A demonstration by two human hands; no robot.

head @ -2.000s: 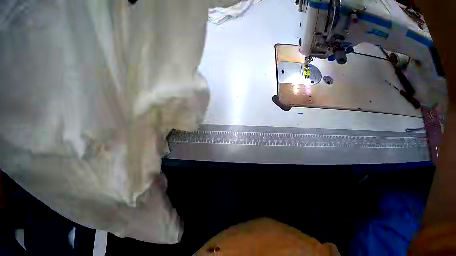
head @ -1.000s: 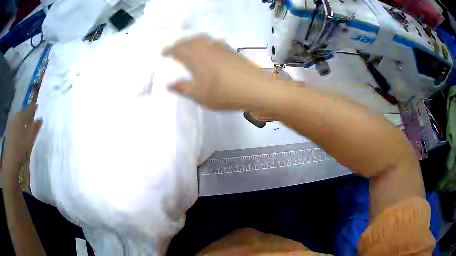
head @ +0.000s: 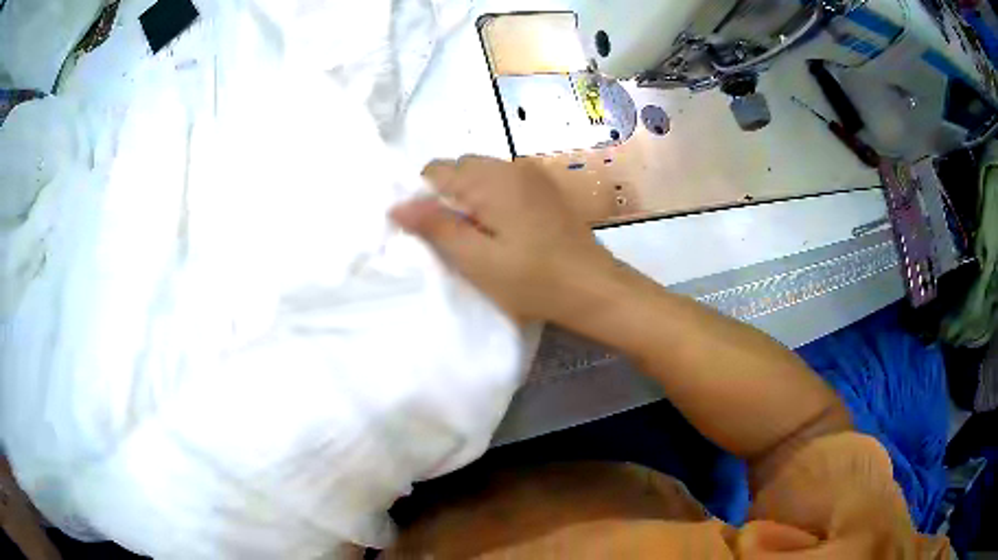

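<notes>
A large white garment [head: 252, 328] lies bunched over the left half of the table and hangs over its front edge. Its bright surface shows little detail. My right hand [head: 498, 230] is at the garment's right side, thumb and fingertips pinching cloth, slightly blurred. My left hand is not visible; only a bit of skin, likely my left arm, shows at the lower left edge beside the cloth. The sewing machine's needle plate [head: 558, 115] lies beyond my right hand, with no cloth under the lit needle area.
The white machine head [head: 711, 38] stands at the upper right. Dark-bladed snips [head: 837, 104] lie on the bed. A pinkish-purple plate [head: 911, 235] is at the right table edge. The grey ruler strip [head: 810, 279] runs along the front. Blue cloth [head: 886, 394] is at the lower right.
The garment, first held up at the left, now lies spread and bunched on the table. My right hand came over it, then moved toward the front and closed on its right side.
</notes>
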